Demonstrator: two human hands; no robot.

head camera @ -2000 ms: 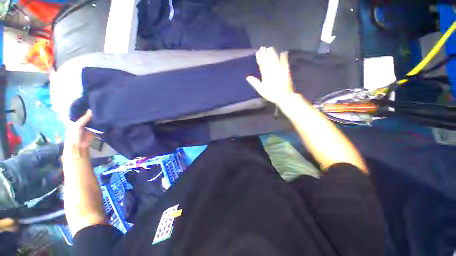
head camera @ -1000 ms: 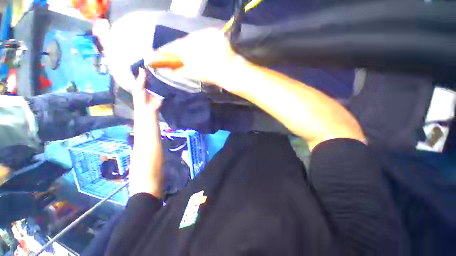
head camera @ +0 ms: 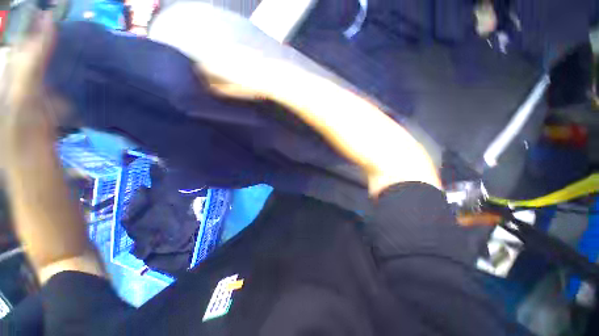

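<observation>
The navy garment [head camera: 131, 79] is lifted off the left end of the grey pressing board [head camera: 203, 26] and hangs toward the crates, blurred by motion. My left hand [head camera: 39, 59] is at the garment's far left edge, smeared, and its fingers cannot be made out. My right hand [head camera: 226, 85] is over the garment's middle, with its fingers partly hidden by the cloth. The steam iron [head camera: 478, 220] lies at the right end of the board, its brown handle showing, with no hand on it.
Blue plastic crates [head camera: 118, 243] holding dark cloth [head camera: 161, 223] stand on the blue floor below left. A yellow hose [head camera: 552, 197] and a dark cable run off right. Navy cloth [head camera: 394, 59] lies behind the board. A pale strip [head camera: 515, 125] is at the right.
A second ago my right hand held the iron over the garment. The iron now rests at right, and the garment has been lifted and moved left. The view has shifted.
</observation>
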